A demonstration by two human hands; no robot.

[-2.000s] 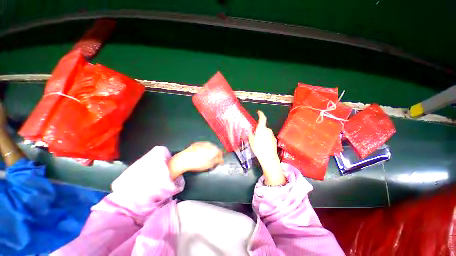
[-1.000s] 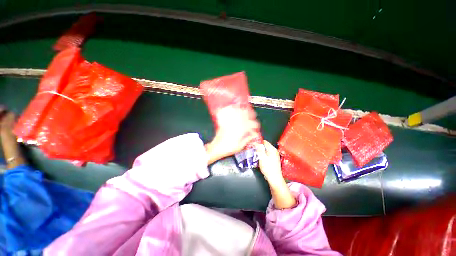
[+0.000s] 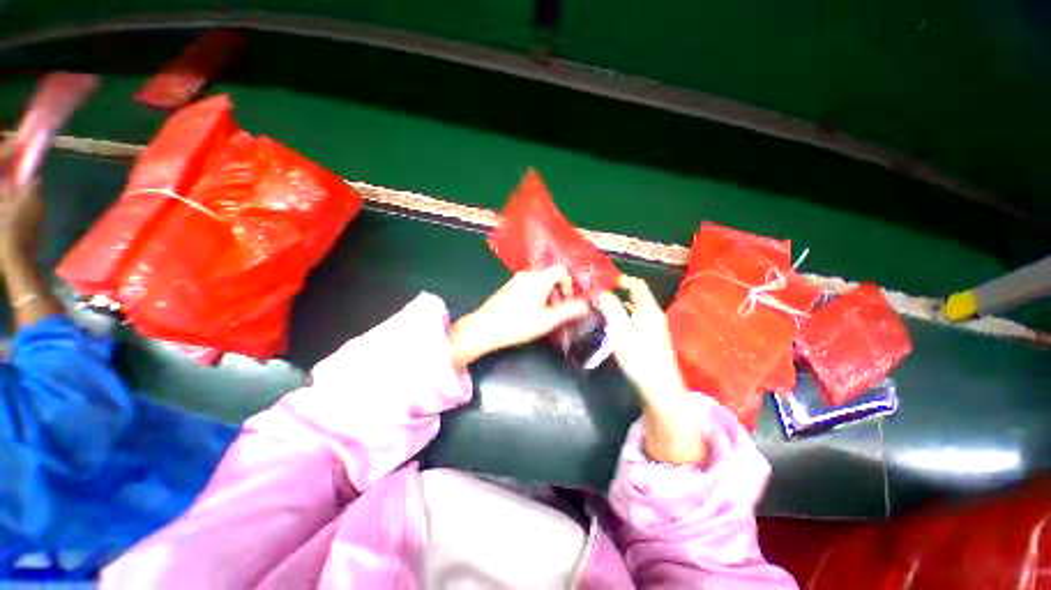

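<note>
A red bubble bag (image 3: 538, 233) lies slanted in front of me, its far end over the pale strip. A dark item in a clear plastic bag (image 3: 582, 339) shows at the bag's near end, between my hands; how far it is inside I cannot tell. My left hand (image 3: 519, 314) grips the bubble bag's left near edge. My right hand (image 3: 641, 340) is at the right near edge, fingers bent on the bag's mouth and the clear plastic, slightly blurred.
A tied bundle of bubble bags (image 3: 728, 317) lies at right, beside a red packed bag (image 3: 855, 342) on a dark bagged item (image 3: 838, 409). A larger red bundle (image 3: 236, 236) lies left, near a person's blue sleeve (image 3: 69, 403). A yellow-ended bar (image 3: 960, 305) slants at right.
The bubble bag has shortened and bent between my hands, and the dark item has shifted at its mouth. The neighbouring person's hand now holds a red bag at the far left.
</note>
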